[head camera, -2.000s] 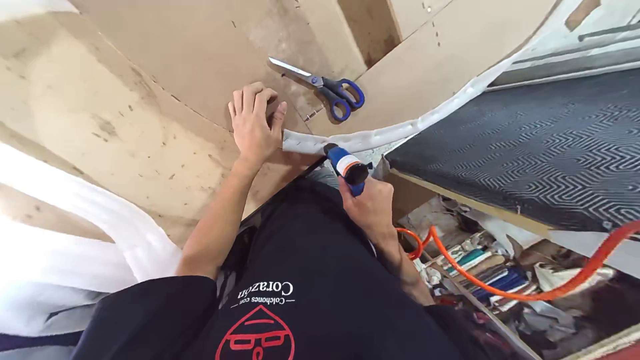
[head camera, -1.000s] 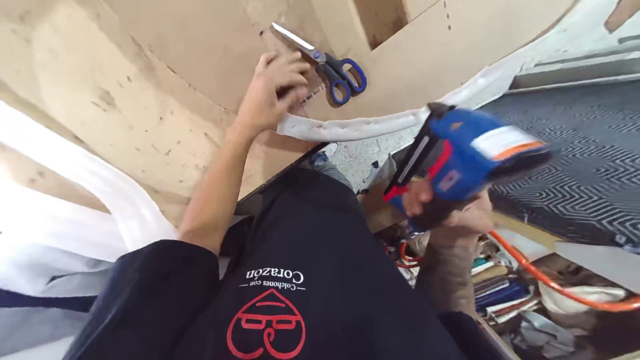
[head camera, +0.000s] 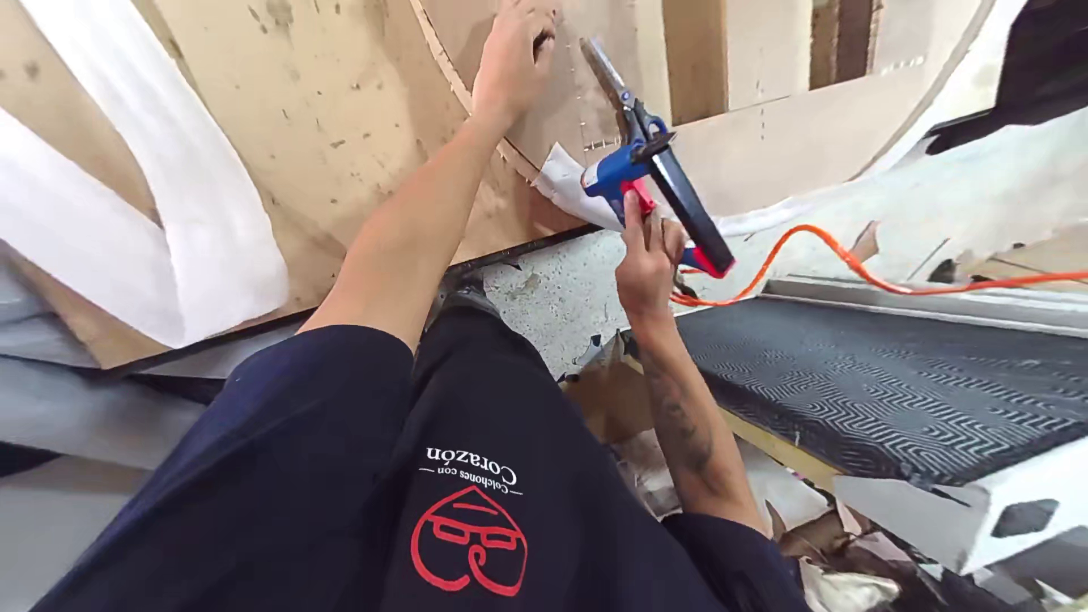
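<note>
My right hand (head camera: 648, 272) grips a blue pneumatic staple gun (head camera: 614, 172), its long black magazine slanting down to the right. A finger lies by the red trigger. Scissors (head camera: 605, 70) rest on the cardboard-covered frame (head camera: 790, 144), blades toward the upper left, their handles partly hidden behind the gun. My left hand (head camera: 512, 68) is at the top edge of the view over the cardboard, fingers curled; whether it holds anything is unclear. A white padding strip (head camera: 576, 191) runs along the frame's curved edge, its loose end left of the gun.
White padding strips (head camera: 217, 212) lie folded on the stained board (head camera: 340, 93) at left. An orange air hose (head camera: 816, 229) trails right from the gun. Dark patterned fabric (head camera: 850, 365) covers a flat piece at right. Scraps (head camera: 850, 586) are heaped at lower right, beside the speckled floor (head camera: 544, 297).
The staple gun in my right hand was out over the dark fabric one second ago and is now over the frame's edge by the scissors. The view has shifted.
</note>
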